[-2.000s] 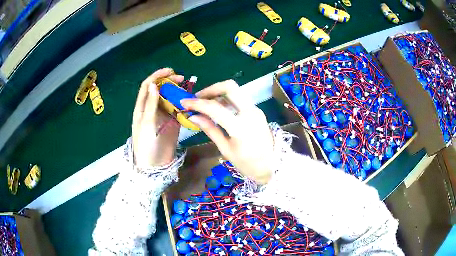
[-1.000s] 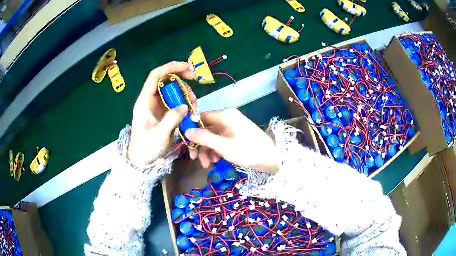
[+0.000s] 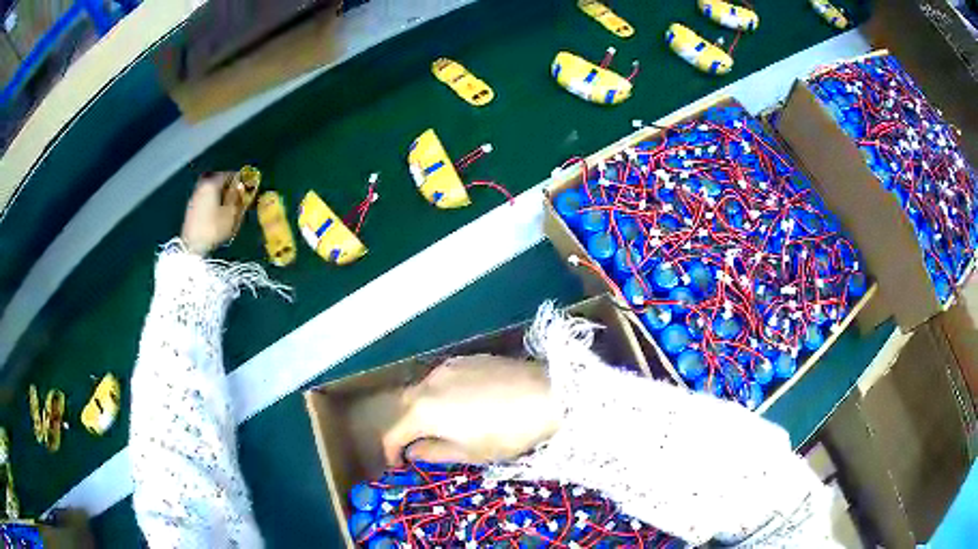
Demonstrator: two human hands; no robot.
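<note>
My left hand point(image 3: 215, 209) is over the green belt, its fingers on a yellow housing shell point(image 3: 249, 184), partly hidden by them. A yellow housing cover point(image 3: 277, 228) lies just right of it. A yellow shell with wire point(image 3: 330, 228) lies further right, its red and black leads and white plug sticking out. My right hand point(image 3: 472, 402) is inside the near battery carton point(image 3: 327, 456), fingertips down at the blue battery packs point(image 3: 365, 496); whether it grips one is hidden.
More yellow shells with leads point(image 3: 438, 172) and covers point(image 3: 463, 82) lie along the belt. A pale rail point(image 3: 322, 322) edges the belt. Two full battery cartons point(image 3: 708, 247), point(image 3: 906, 161) stand at the right. Brown cardboard point(image 3: 895, 429) is at the lower right.
The shell with the blue battery pack has left my hands; a wired shell now lies on the belt. My left hand moved left to another shell, my right hand down into the near carton.
</note>
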